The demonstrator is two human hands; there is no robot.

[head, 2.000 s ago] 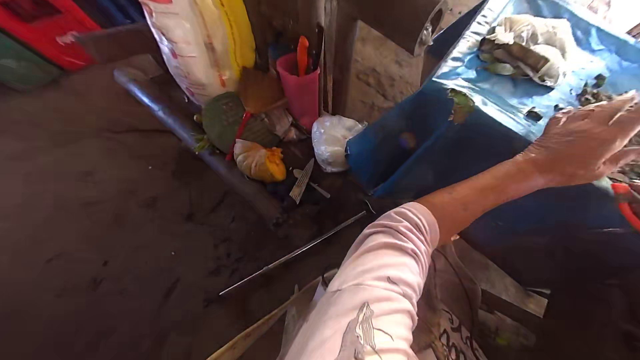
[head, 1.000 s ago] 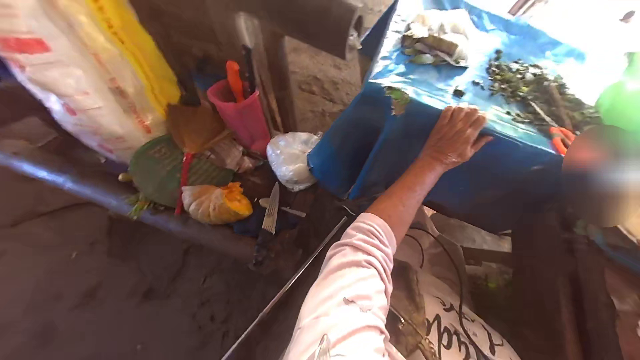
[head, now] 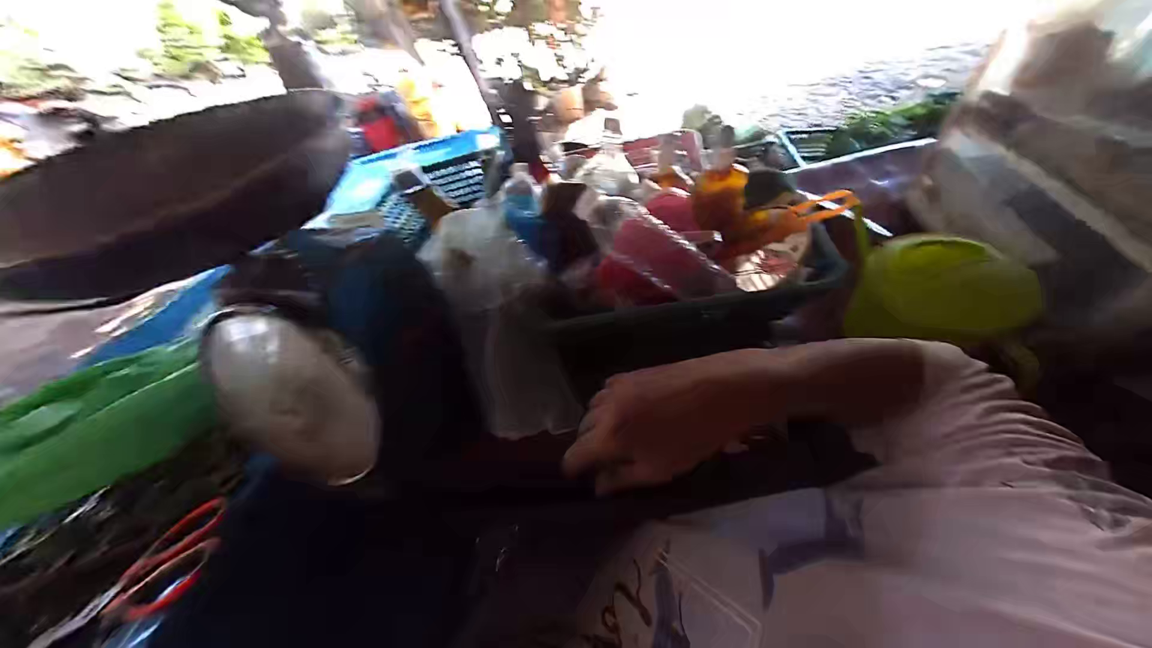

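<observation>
My right hand [head: 652, 427] reaches in from the right with its fingers bent down, just below a dark crate [head: 693, 310]. It is blurred and in shadow, so whether it holds anything cannot be told. A pale translucent plastic bag [head: 522, 369] hangs just to its left. The crate holds bottles, bags and a red plastic container [head: 666, 252]. Scissors with orange-red handles [head: 171, 562] lie at the lower left, well away from this hand. My left hand is out of view.
A green plastic item [head: 108, 414] and a rounded pale metallic object [head: 292, 396] are at the left. A large dark pan-like vessel [head: 171, 193] stands above them. Behind is a blue basket [head: 450, 175]. A yellow-green container [head: 945, 283] stands right of the crate.
The view has swung far to the right. My left hand, which was on the blue-covered table a second ago, has left the view, and my right arm now shows.
</observation>
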